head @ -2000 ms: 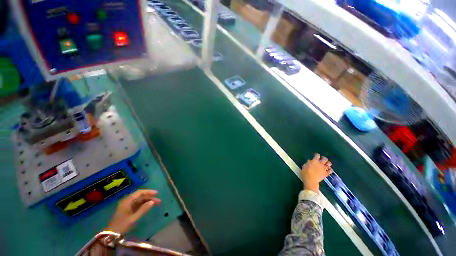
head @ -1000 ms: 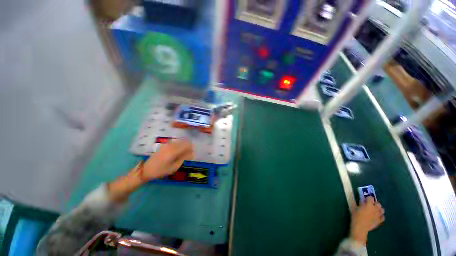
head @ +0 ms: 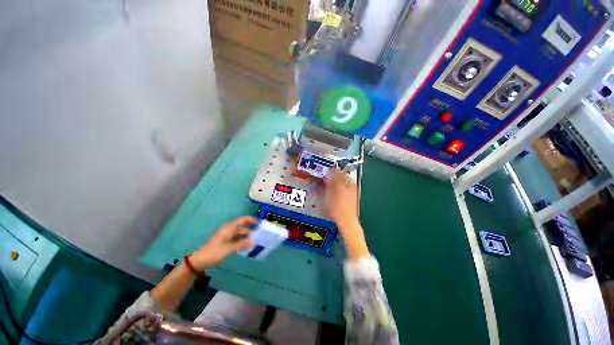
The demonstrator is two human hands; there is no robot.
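Note:
A flat workpiece with a dark face and pale frame [head: 316, 164] sits on the orange-brown fixture nest [head: 300, 173] on the perforated plate [head: 266, 180]. My right hand [head: 342, 194] comes from the right, its fingertips at the right end of this workpiece; the exact grip is partly hidden. My left hand [head: 232, 240] grips a second workpiece [head: 266, 238], pale and slightly blurred, tilted in front of the blue sliding base [head: 330, 251].
The blue press head with a green 9 [head: 344, 108] is behind the nest. The control panel [head: 464, 101] stands right. Workpieces [head: 495, 243] lie on the green conveyor [head: 532, 290]. A grey panel [head: 114, 128] is left, a cardboard box [head: 259, 30] behind.
The view has swung left. My right hand has moved from a workpiece on the conveyor to the nest. My left hand, earlier empty-looking over the plate's front, now holds a workpiece nearer me.

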